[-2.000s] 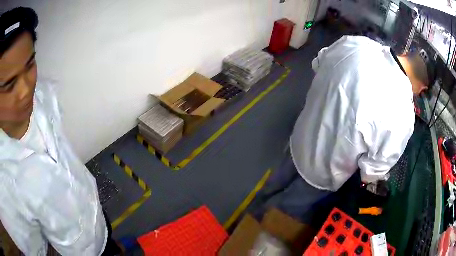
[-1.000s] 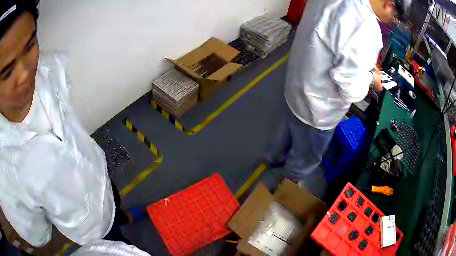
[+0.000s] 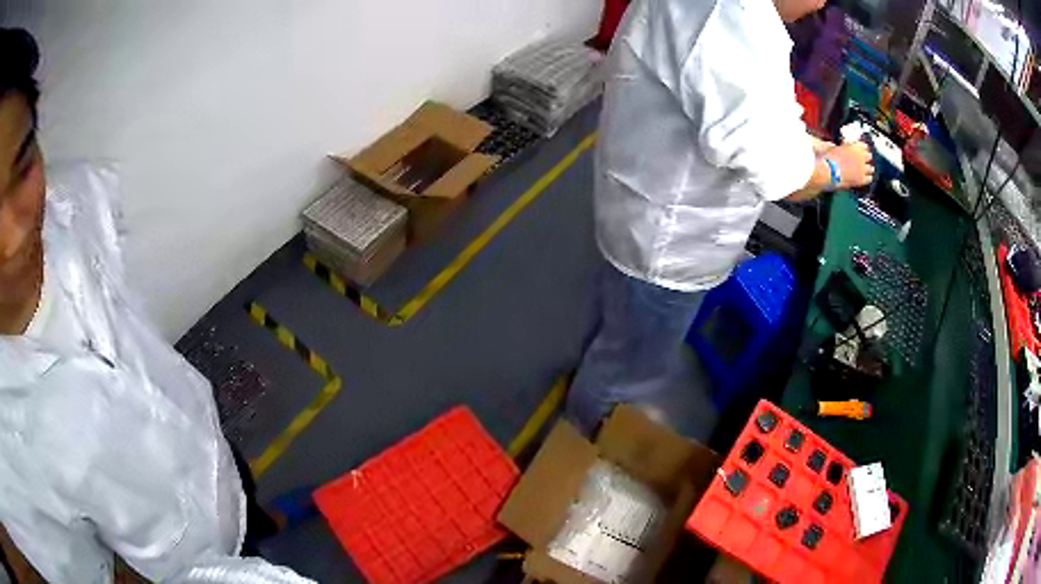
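Observation:
Neither of my hands is in view. A white sleeve shows at the bottom left edge; whose it is I cannot tell. Nearest in front, a red pocket tray (image 3: 731,519) lies at the bench edge with several small dark watch heads (image 3: 787,517) in its pockets. A white retail box (image 3: 869,500) lies on the tray's right side. An open brown carton (image 3: 534,502) stands left of the tray, with white boxes (image 3: 611,527) and clear plastic inside.
A red crate (image 3: 417,491) lies left of the carton. One person (image 3: 97,388) stands at the left; another (image 3: 685,148) works at the green bench (image 3: 913,428). An orange-handled tool (image 3: 845,408) lies behind the tray. A blue stool (image 3: 748,314), wall-side carton (image 3: 417,171) and stacks also show.
The view has shifted. The person at the bench was bent over it and now stands more upright, farther along, with hands over the bench. The blue stool has come into view. The tray and box look unchanged.

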